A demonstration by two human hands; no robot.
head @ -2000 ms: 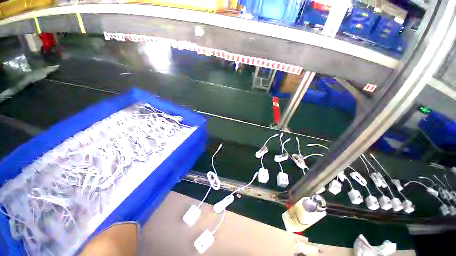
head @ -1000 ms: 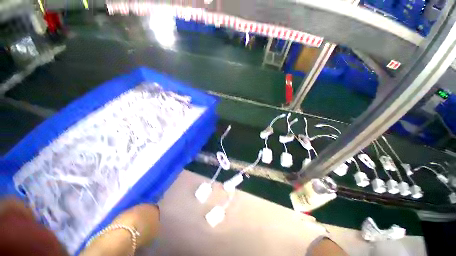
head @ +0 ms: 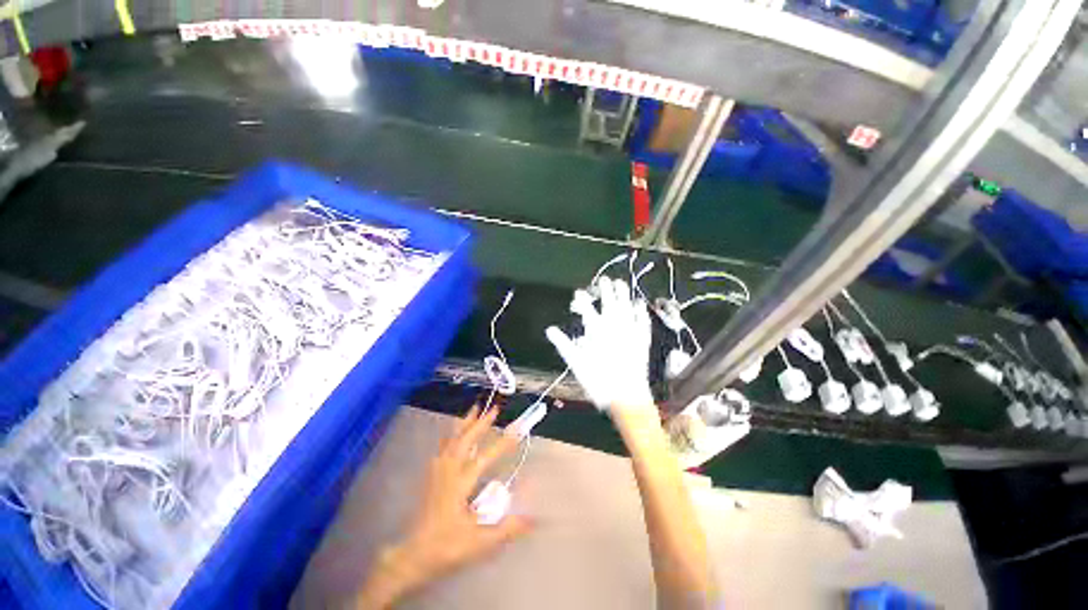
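My left hand [head: 453,506], bare, is low over the beige bench with fingers spread. A white adapter [head: 492,502] shows between its thumb and fingers, and its fingers partly cover the cords. A tied cord [head: 499,374] lies just beyond the fingertips. My right hand [head: 611,346], in a white glove, is spread over the dark green conveyor edge, left of the metal post, and hides adapters beneath it. A blue tote [head: 412,346] at the left holds many white adapters and heaped cords.
A silver post [head: 883,197] slants up at the right. A whitish bottle [head: 714,427] stands by its foot. More adapters [head: 835,396] lie along the conveyor [head: 537,179]. A crumpled white piece [head: 861,506] and a blue box [head: 885,597] are on the bench [head: 585,524] at the right.
A hand with a bracelet at the tote's near edge is no longer seen there. My bare left hand now covers the bench adapters, and my gloved right hand has come in over the conveyor edge.
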